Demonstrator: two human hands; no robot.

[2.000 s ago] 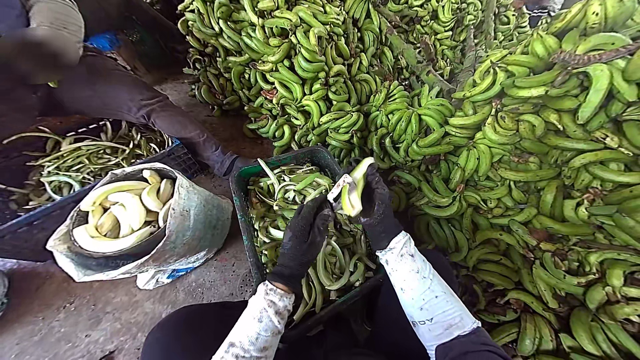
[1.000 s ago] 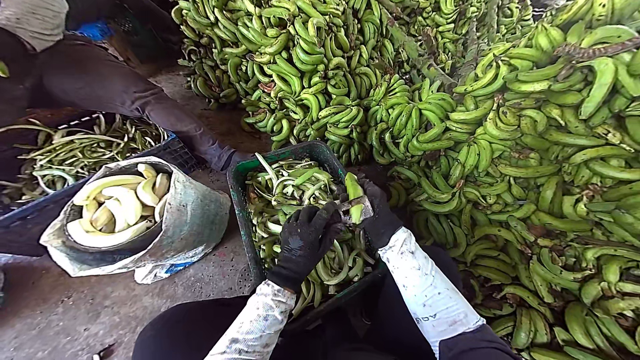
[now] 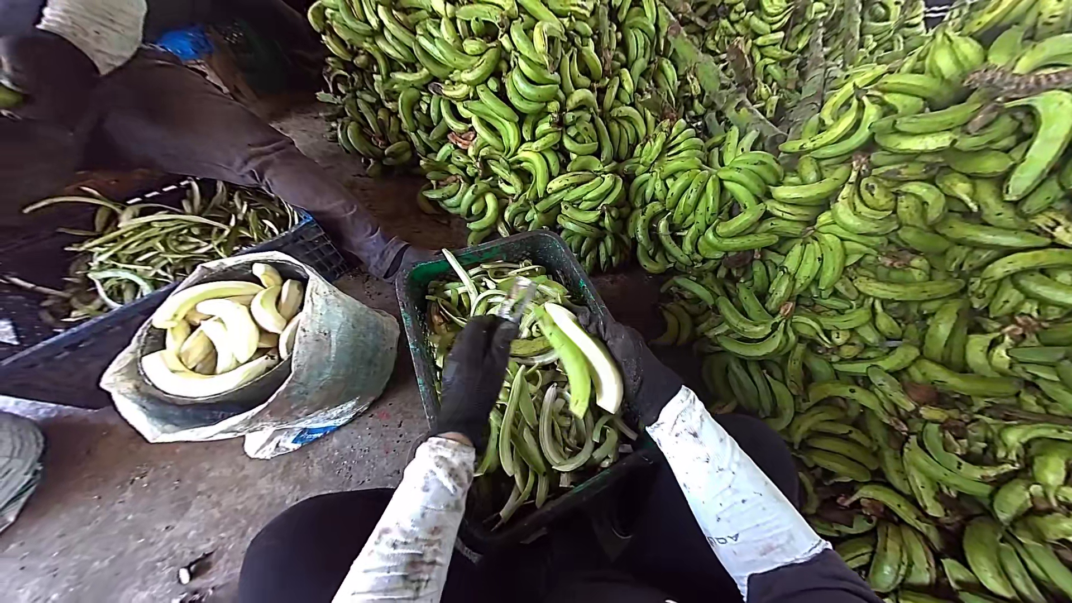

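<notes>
My right hand, in a black glove, grips a green plantain whose peel is partly off, its pale flesh bare along the right side and a green strip hanging beside it. To its left, my left hand, also gloved in black, is closed around a small tool with a metal blade, seen at its fingertips; the handle is hidden. Both hands are over a dark green plastic crate that holds many plantain peels.
A woven sack around a container of peeled plantains stands to the left. Behind it is a dark crate of peels beside another person's leg. Piled green plantains fill the back and right.
The plantain in my right hand now shows a long bare side with a strip of peel hanging off. My left hand has moved away from the fruit, to the left.
</notes>
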